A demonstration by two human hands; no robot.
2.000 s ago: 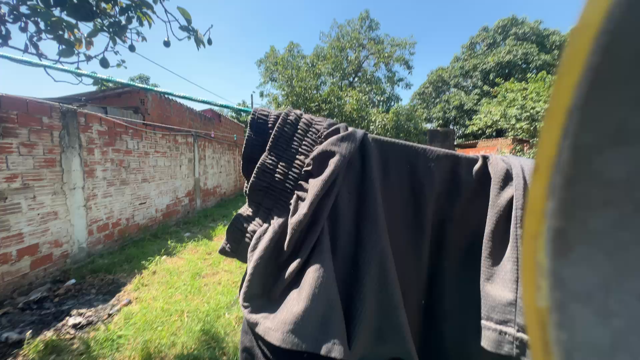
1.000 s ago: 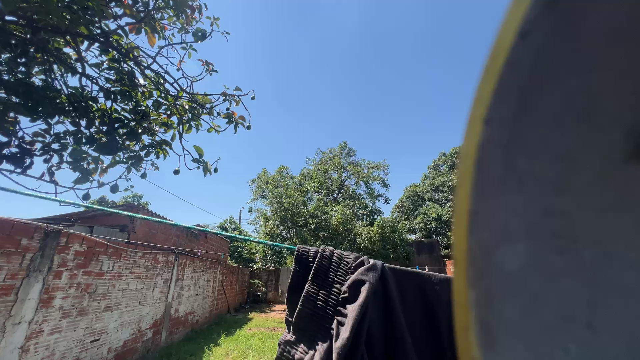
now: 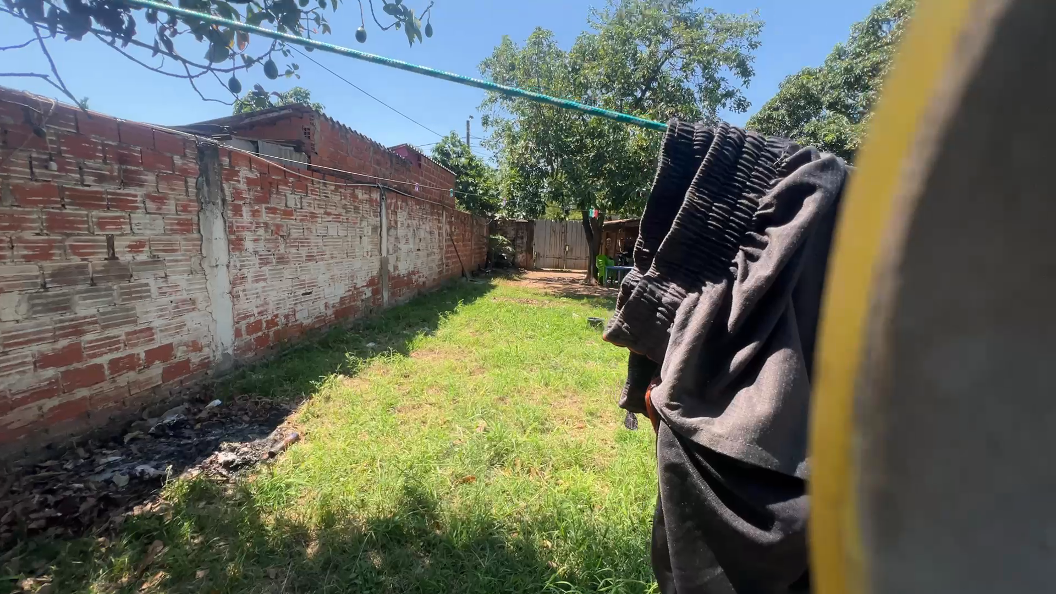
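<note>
Neither of my hands is in the head view. A dark garment with a gathered elastic waistband [image 3: 734, 330] hangs folded over a green rope clothesline [image 3: 396, 64], right of the middle. The line slants from the upper left down to the waistband. Very near the camera, a blurred grey thing with a yellow edge [image 3: 965, 330] fills the right side and hides part of the garment; what it is I cannot tell.
A brick wall [image 3: 280, 247] runs along the left beside grass [image 3: 462, 412]. Burnt debris and dry leaves [image 3: 157, 454] lie at its foot. Farther back stand a gate [image 3: 561, 244], a tree [image 3: 610, 107] and a green chair [image 3: 603, 268]. Branches with fruit [image 3: 214, 37] hang above left.
The view tilted up toward the sky, then came back down. The garment still hangs on the line, now farther right in view.
</note>
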